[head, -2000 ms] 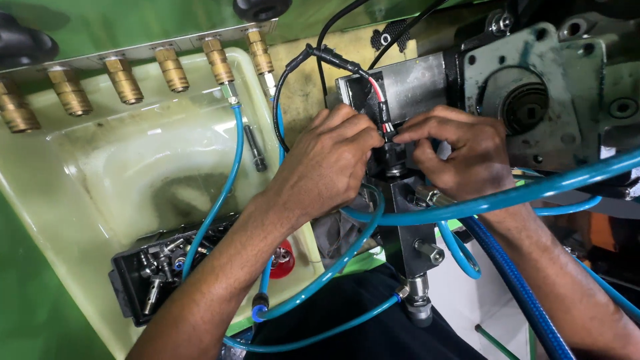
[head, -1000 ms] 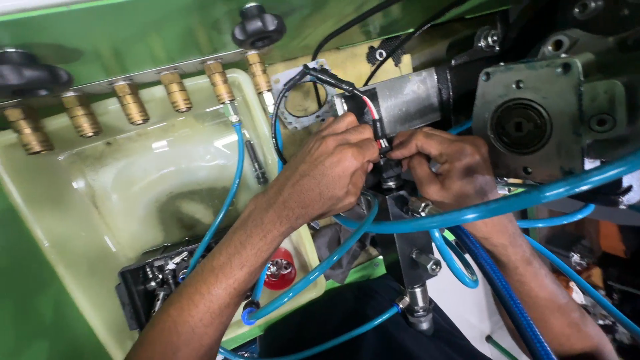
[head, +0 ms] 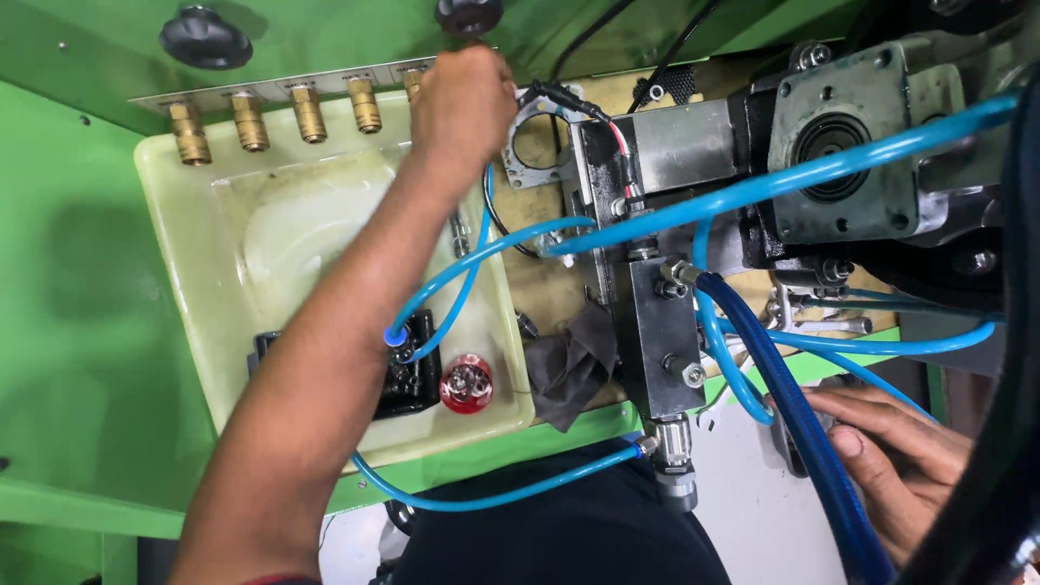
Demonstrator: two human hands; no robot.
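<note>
My left hand (head: 463, 106) reaches up to the row of brass quick couplings (head: 307, 114), its fingers curled at the rightmost ones, just below a black knob (head: 469, 16). What its fingers touch is hidden. At the lower right, my right hand (head: 890, 463) has its fingers spread beside a dark blue braided hose (head: 780, 386); no held thing shows. Between them stands a black metal block (head: 656, 333) with fittings, and a wired connector (head: 632, 195) with red and white leads sits above it. Light blue tubes (head: 780, 179) cross in front.
A cream plastic tray (head: 191, 301) holds a black parts bin (head: 422, 382) and a red dish (head: 467, 383) of small metal parts. A dark cloth (head: 573, 361) lies beside it. A flanged metal housing (head: 845, 146) stands at right, with wrenches (head: 829, 327) below.
My left hand has left the wired connector and moved up and left to the couplings. My right hand has left it too, moving down and right. The view has shifted.
</note>
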